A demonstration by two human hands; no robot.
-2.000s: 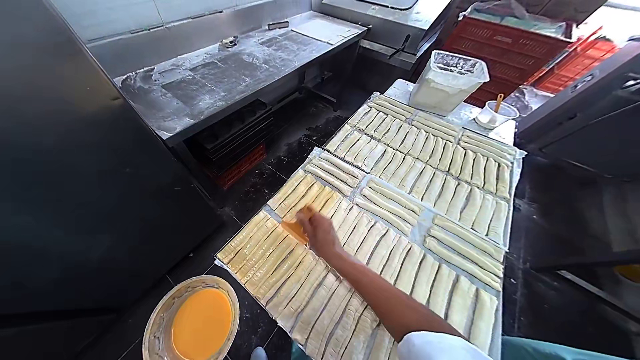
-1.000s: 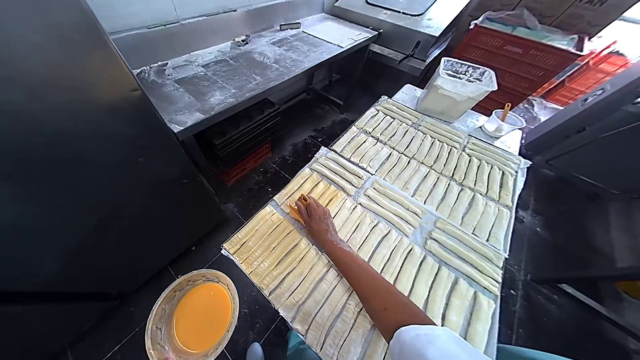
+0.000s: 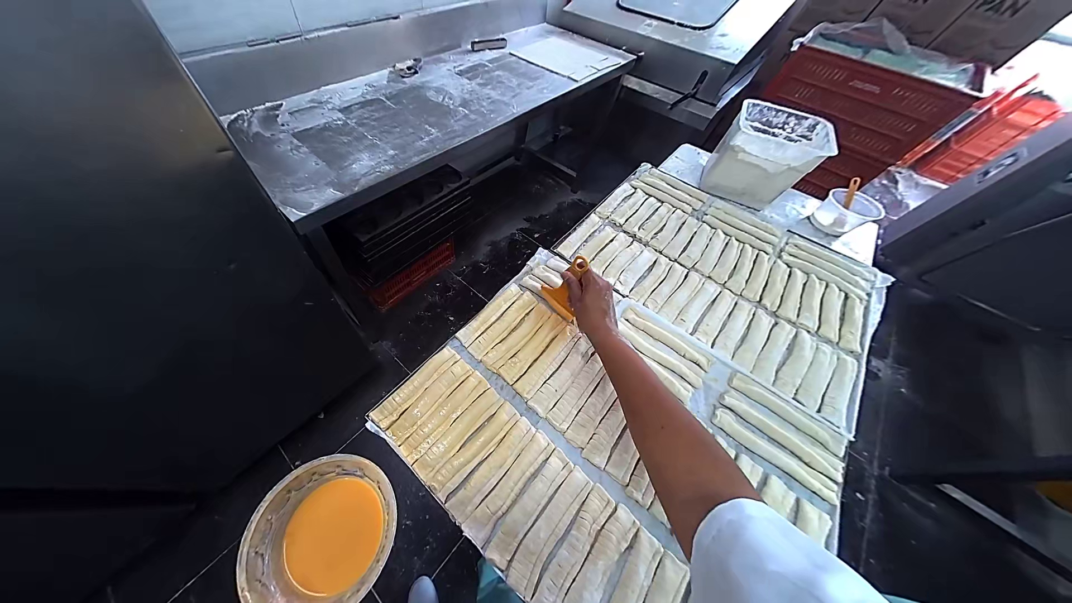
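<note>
My right hand grips an orange pastry brush by its handle, which has a hole at its end. The brush rests on dough strips at the far left part of the near tray. Long pale dough strips lie in rows on lined trays; those at the left look yellow and glossy. A second tray of dough strips lies beyond. At the lower left stands a round bowl holding orange-yellow liquid. My left hand is not in view.
A floury steel worktable runs along the wall. Behind the trays stand a white plastic tub and a small white container with an orange-handled tool. Red crates are stacked at the back right. A dark cabinet fills the left side.
My right hand, holding the orange brush, has moved away from me, from the middle of the left dough rows to the short strips at the near tray's far left corner.
</note>
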